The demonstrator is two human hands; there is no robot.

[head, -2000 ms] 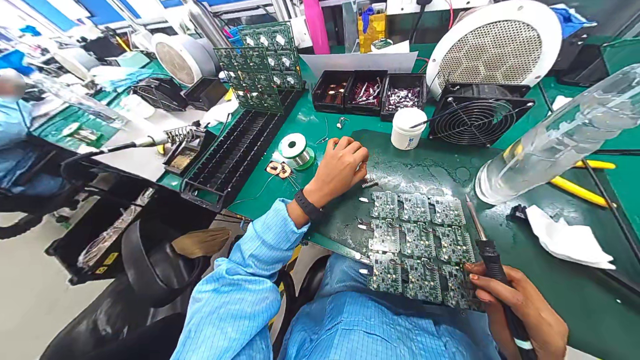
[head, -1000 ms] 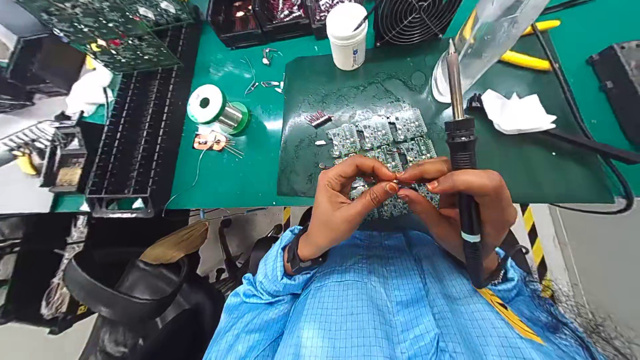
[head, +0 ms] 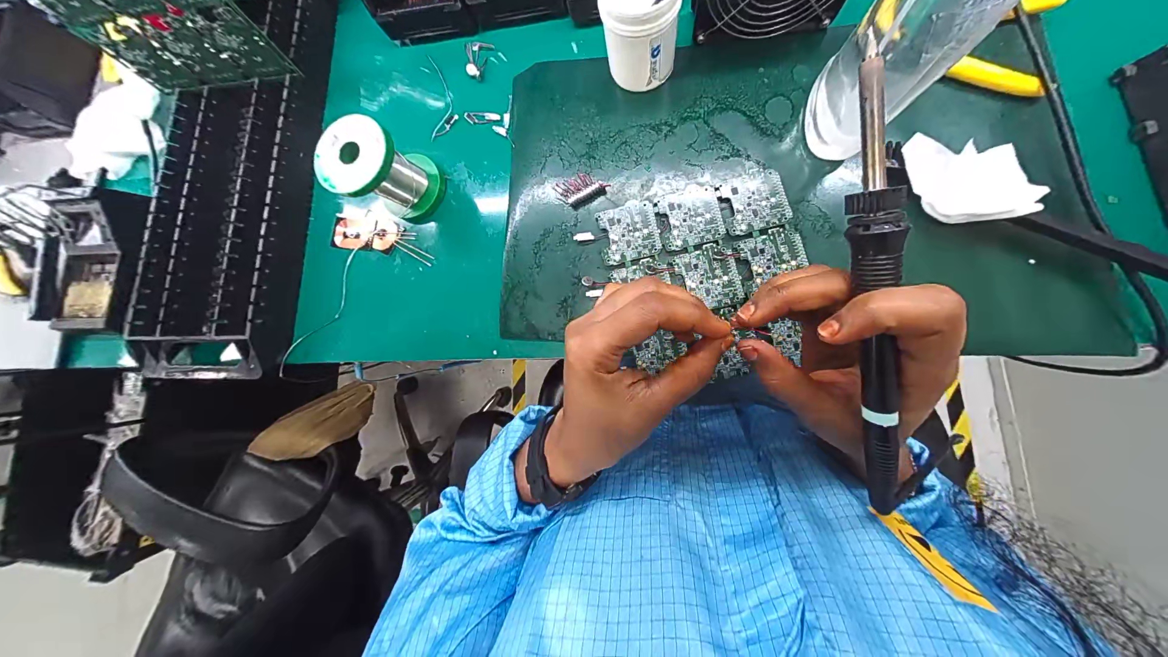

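Note:
My left hand (head: 639, 365) pinches a tiny part, too small to name, between thumb and forefinger over a panel of green circuit boards (head: 693, 219). The fingertips of my right hand (head: 849, 356) meet it there, while the same hand holds a soldering iron (head: 878, 246) upright, tip pointing away from me. Under both hands the near part of the board panel is partly hidden. A small cluster of red-leaded components (head: 579, 190) lies on the dark green mat (head: 547, 119), left of the panel's far corner.
A solder wire spool (head: 401, 182) and copper-coloured parts (head: 365, 231) lie left of the mat. A white tub (head: 641, 46), a clear bottle (head: 830, 119) and crumpled white tissue (head: 972, 178) stand or lie beyond the boards. A black slotted rack (head: 205, 219) is farther left.
Two seconds ago my left hand was away from the boards, near the solder spool; now both hands meet over the panel. The iron has turned more upright. The view has shifted down and closer.

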